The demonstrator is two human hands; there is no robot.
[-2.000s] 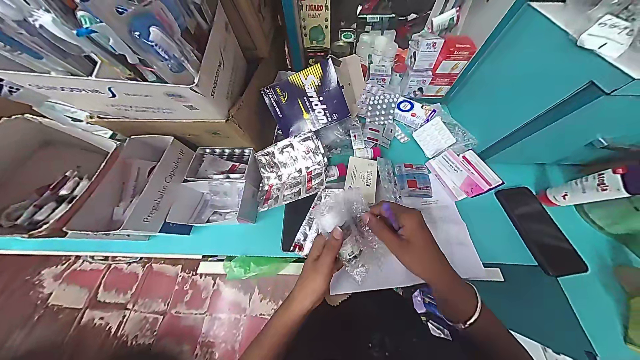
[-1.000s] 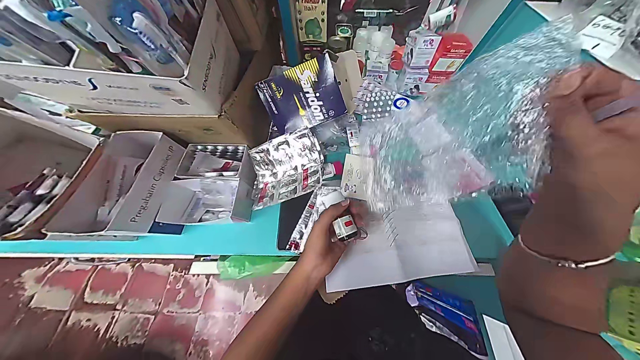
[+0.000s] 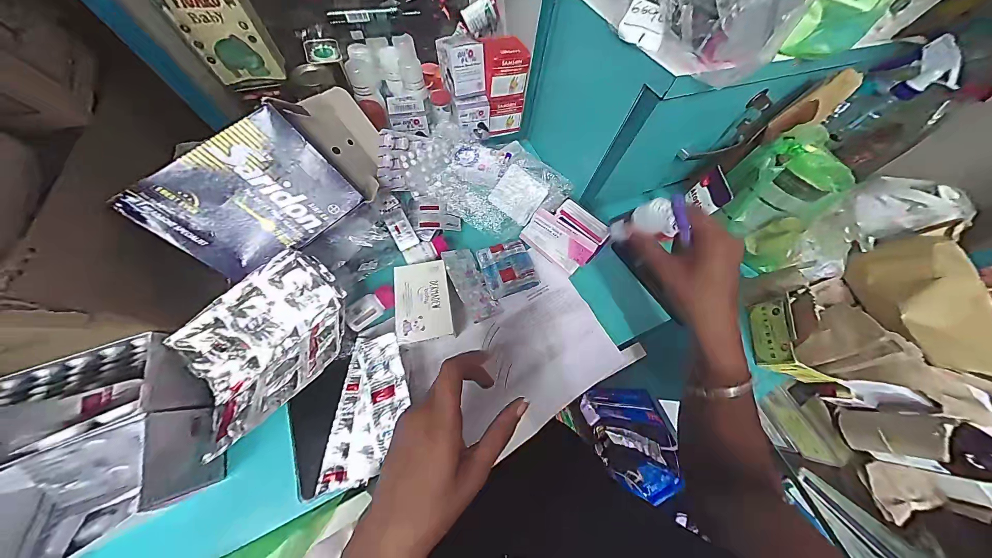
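My left hand (image 3: 449, 434), fingers apart and holding nothing, is over the near edge of a white sheet of paper (image 3: 550, 333). My right hand (image 3: 690, 263) is raised at the right with a purple pen (image 3: 681, 220) between its fingers; a small blurred bottle with a white cap (image 3: 655, 217) is at its fingertips. Below that hand a dark phone (image 3: 642, 267) is partly hidden. A small cream carton (image 3: 423, 301) stands at the paper's left corner, beside blister packs (image 3: 508, 268). Silver medicine strips (image 3: 364, 411) lie left of my left hand. Crumpled bubble wrap (image 3: 473, 198) lies behind.
An open dark blue Saridon box (image 3: 248, 190) and a foil strip bundle (image 3: 263, 333) are at the left. A pink and white carton (image 3: 564, 236) lies beyond the paper. Teal drawers (image 3: 620, 101) rise behind. Green plastic bags (image 3: 798, 178) and torn brown cartons (image 3: 891, 310) crowd the right.
The bubble wrap my right hand held up has been let go and lies at the back. The small bottle has left my left hand and is now at my right hand. The view has shifted right.
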